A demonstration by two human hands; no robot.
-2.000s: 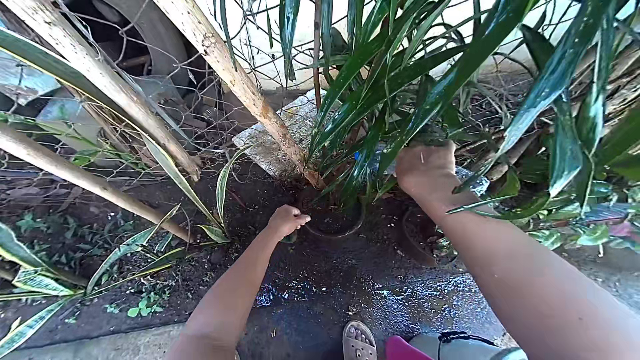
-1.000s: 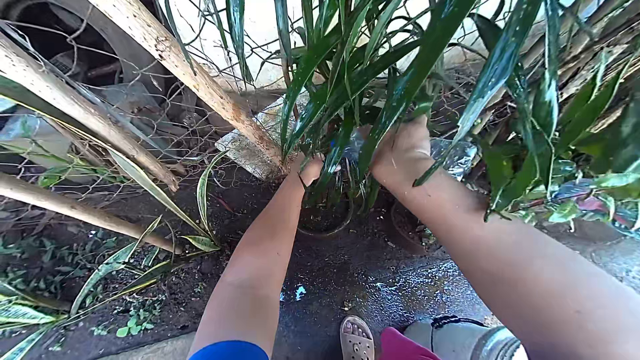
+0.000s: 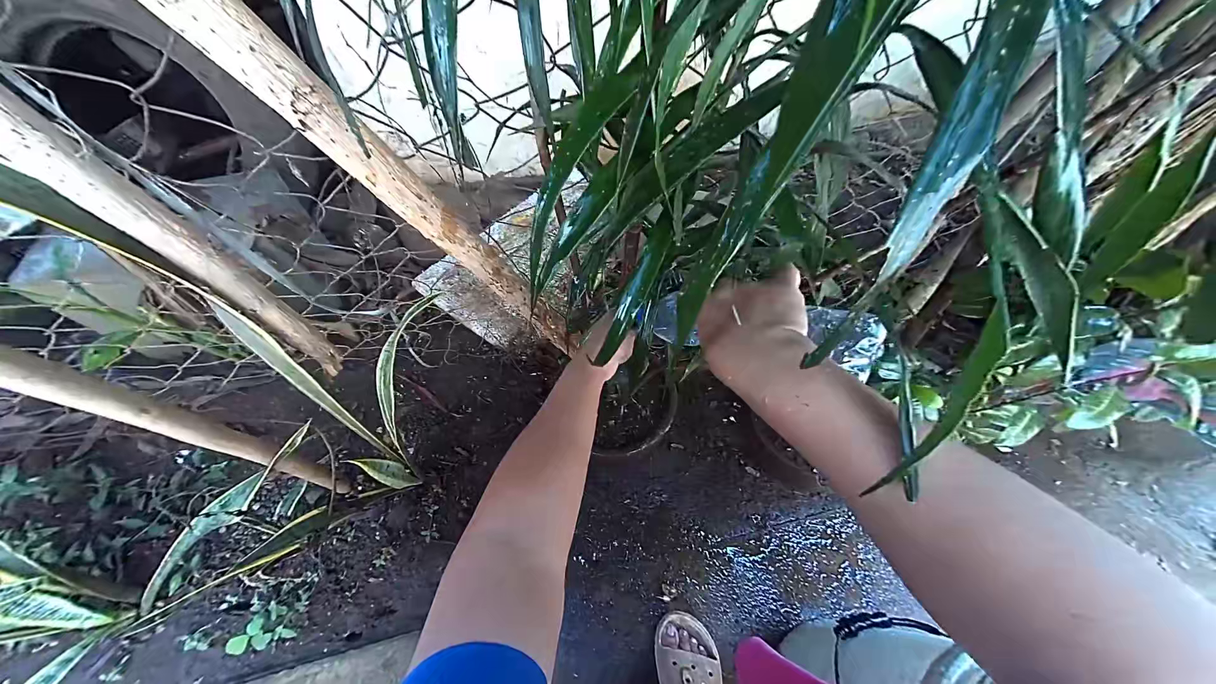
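My left hand [image 3: 611, 350] reaches in among the long green leaves of a potted plant [image 3: 655, 190], just above the rim of a round pot [image 3: 641, 442]. Leaves cover part of its fingers, so its grip is hidden. To its right, my right hand [image 3: 755, 318] is over a clear plastic bottle [image 3: 855, 344] lying sideways behind the wrist, its neck side toward the left. The fingers are bent under the foliage and mostly out of sight.
A wire mesh fence [image 3: 351, 247] and wooden poles [image 3: 399, 190] stand at the left and back. A pale slab [image 3: 494, 275] leans behind the pot. Variegated snake plant leaves [image 3: 388, 380] rise at left. A second pot [image 3: 784, 456] sits under my right forearm, beside wet ground [image 3: 760, 560].
My left hand has moved from beside the pot's left rim up into the leaves. My right hand remains among the foliage near the bottle.
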